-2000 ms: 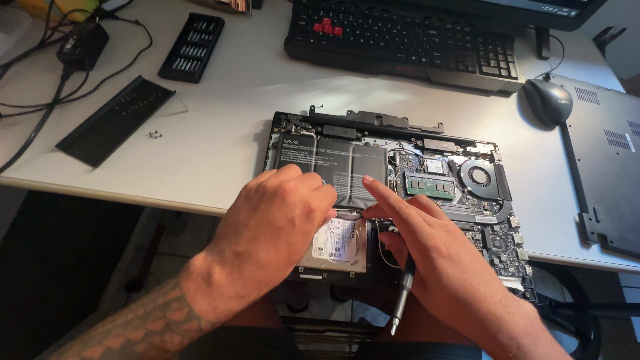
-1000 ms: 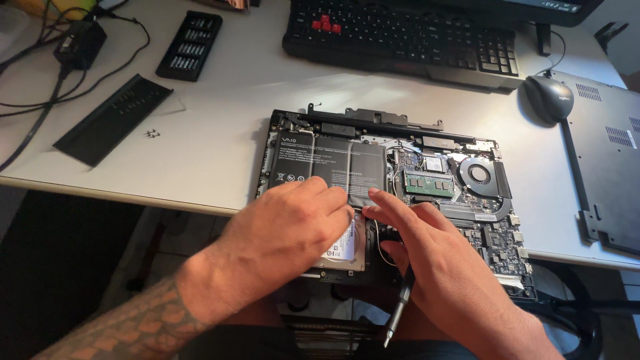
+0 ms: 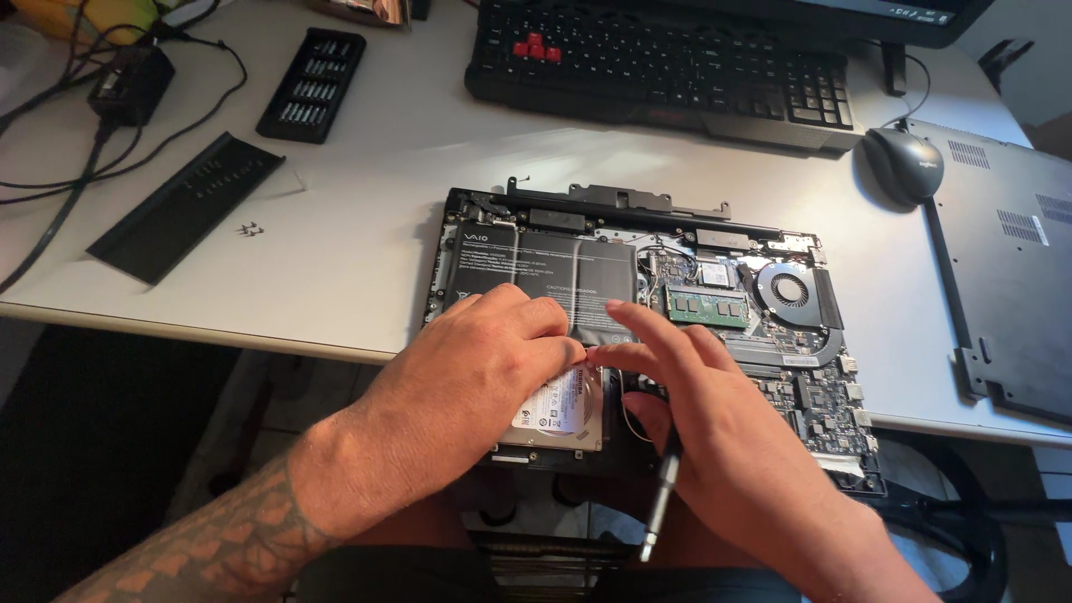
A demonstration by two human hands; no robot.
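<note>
An opened Vaio laptop lies with its insides bare, its near edge over the table's front edge. My left hand [image 3: 477,377] is bent over the border between the black battery pack [image 3: 536,268] and the Toshiba hard drive [image 3: 578,419]; what its fingertips hold, if anything, is hidden. My right hand [image 3: 712,402] holds a screwdriver [image 3: 660,502] in its palm, tip down towards me. Its index finger is raised, and another fingertip touches my left fingertips at the drive's upper corner. Right of the battery are a green memory module [image 3: 710,308] and the cooling fan [image 3: 789,289].
A bit case [image 3: 311,84], a black tray [image 3: 184,209], small screws [image 3: 249,229] and a power adapter [image 3: 132,84] with cables lie left. A keyboard [image 3: 653,67] stands behind the laptop. A mouse [image 3: 904,163] and the laptop's bottom cover [image 3: 1005,251] are at the right.
My left hand has moved right along the upper edge of the hard drive, compared with two seconds ago. The screwdriver has stayed in my right hand.
</note>
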